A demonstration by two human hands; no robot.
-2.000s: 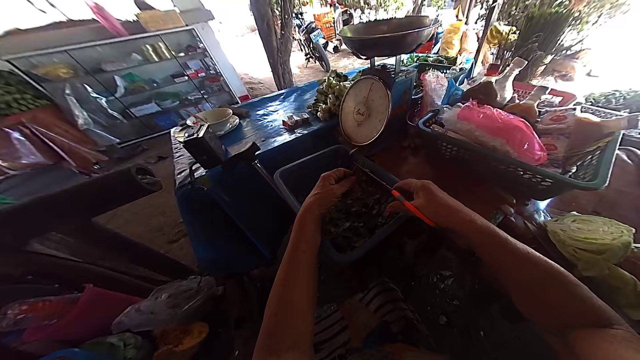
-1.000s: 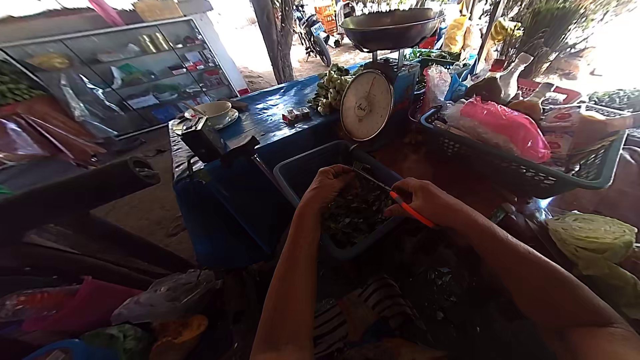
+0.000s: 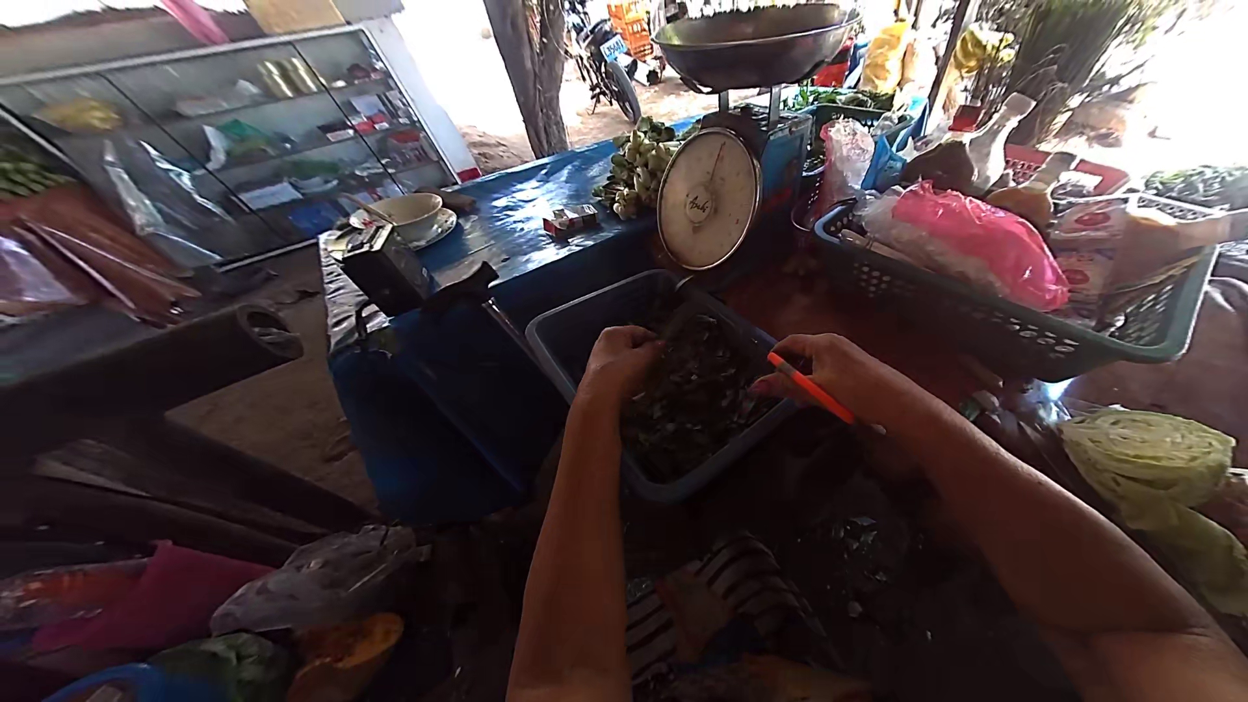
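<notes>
A grey-blue plastic basin (image 3: pixel 663 487) holds a heap of dark leafy pieces (image 3: pixel 697 390), too dim to name. Over its left part, my left hand (image 3: pixel 621 359) has its fingers curled down at the heap; whether they pinch a piece is hidden. My right hand (image 3: pixel 824 366), at the basin's right rim, grips a knife by its orange handle (image 3: pixel 811 388). The blade cannot be made out clearly against the dark contents. Just beyond the basin stands a dial scale (image 3: pixel 710 200) with a metal pan (image 3: pixel 756 49) on top.
At right, a green perforated basket (image 3: pixel 1014 336) holds a pink plastic bag (image 3: pixel 980 244) and bottles. A cut cabbage (image 3: pixel 1146 453) lies nearer me. The blue-covered table (image 3: pixel 507 229) bears a bowl (image 3: pixel 405 216) and bunched vegetables (image 3: pixel 639 166). Left of the basin, a black-handled rod (image 3: pixel 507 322) leans.
The knife was held across between both hands, its blade near my left fingers; now its handle end points down to the right. My hands are a little farther apart.
</notes>
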